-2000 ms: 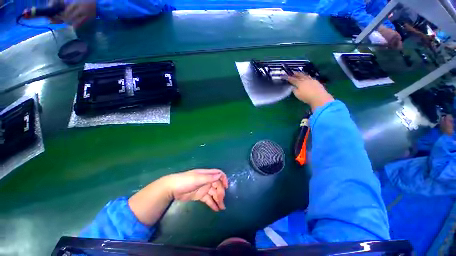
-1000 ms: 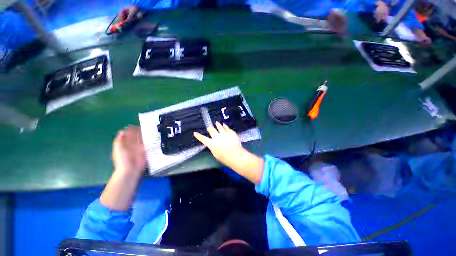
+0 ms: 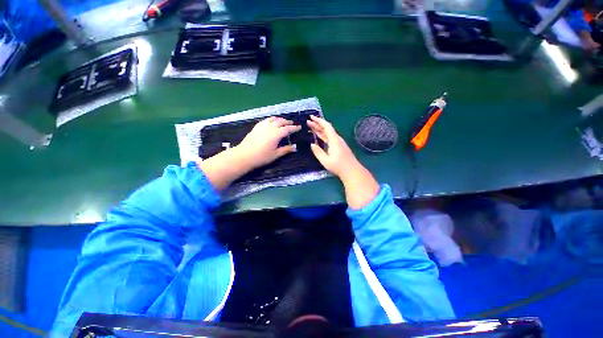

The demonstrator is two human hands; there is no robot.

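A black housing (image 3: pixel 218 137) lies on a silvery foam sheet (image 3: pixel 188 142) in front of me, near the table's front edge. My left hand (image 3: pixel 268 142) rests over its middle, fingers bent, hiding the centre. My right hand (image 3: pixel 328 146) is at its right end, thumb and fingers a little apart at a white bracket. The two hands face each other with a small gap between them. I cannot tell whether either holds a small part. The round dark screw dish (image 3: pixel 375 133) stands right of the housing. The orange-and-black electric screwdriver (image 3: pixel 428 123) lies right of the dish, its tip pointing away.
More housings on foam lie beyond: one at the left (image 3: pixel 96 80), one at the back centre-left (image 3: pixel 221 45) and one at the back right (image 3: pixel 465 34). The driver cord (image 3: pixel 412 173) hangs over the near edge of the green worktop (image 3: pixel 344 69). Whitish bags (image 3: pixel 438 234) are below it.
The housing on its foam, first farther away, came close in front of me. My left hand moved from beside the foam onto the housing. My right hand shifted to its right end.
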